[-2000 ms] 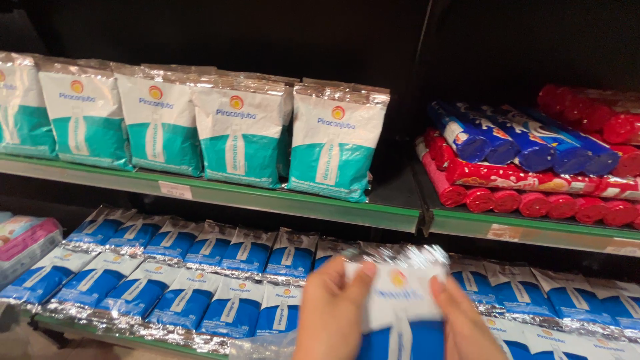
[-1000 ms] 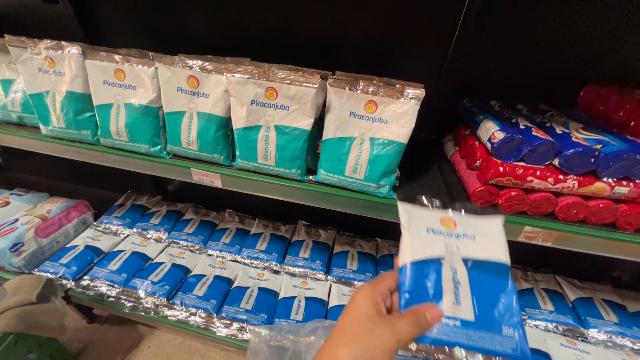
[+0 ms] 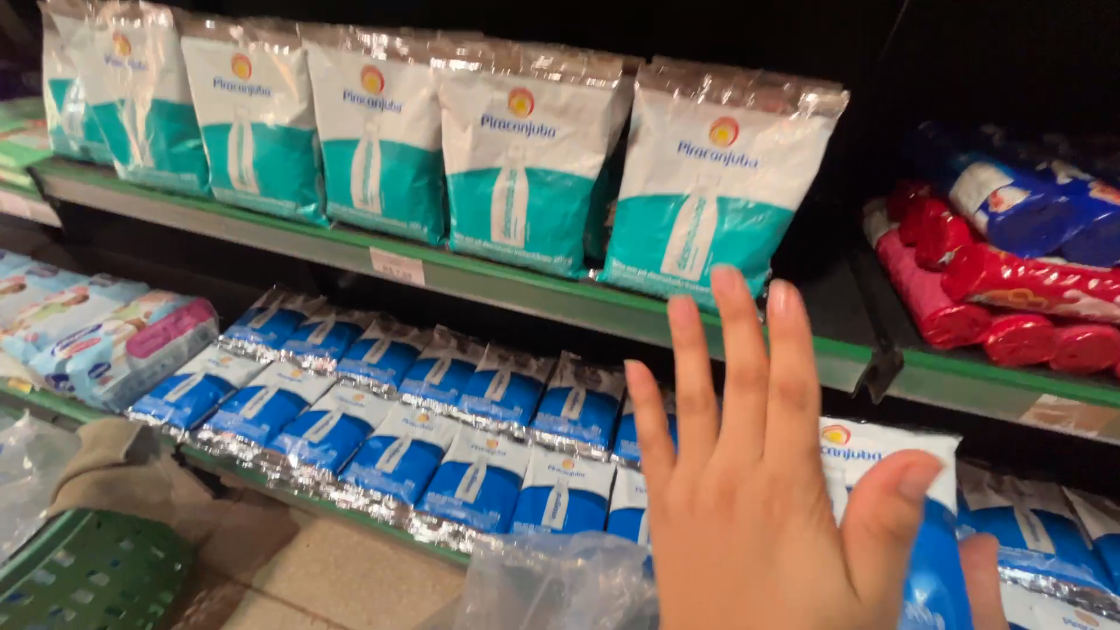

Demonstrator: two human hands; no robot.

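Observation:
My left hand (image 3: 744,472) is spread with its back to the camera, fingers apart, in front of the lower shelf. Behind it a blue and white Piracanjuba milk powder pouch (image 3: 932,542) stands upright, partly hidden. Fingers of my right hand (image 3: 980,569) show at that pouch's right edge and hold it; the rest of that hand is out of view. Teal and white pouches (image 3: 726,192) stand in a row on the upper shelf. More blue pouches (image 3: 477,481) lie in rows on the lower shelf.
A clear plastic bag (image 3: 556,582) is at the bottom centre. Diaper packs (image 3: 114,341) lie at the left, above a green perforated clog (image 3: 96,560). Red rolled packets (image 3: 1019,276) and blue ones (image 3: 1015,206) are stacked at the right. The upper shelf's green edge (image 3: 525,284) crosses the view.
My left hand has opened and spread in front of the pouch; one second ago a hand gripped a pouch by its left side. Two seconds ago both hands held one.

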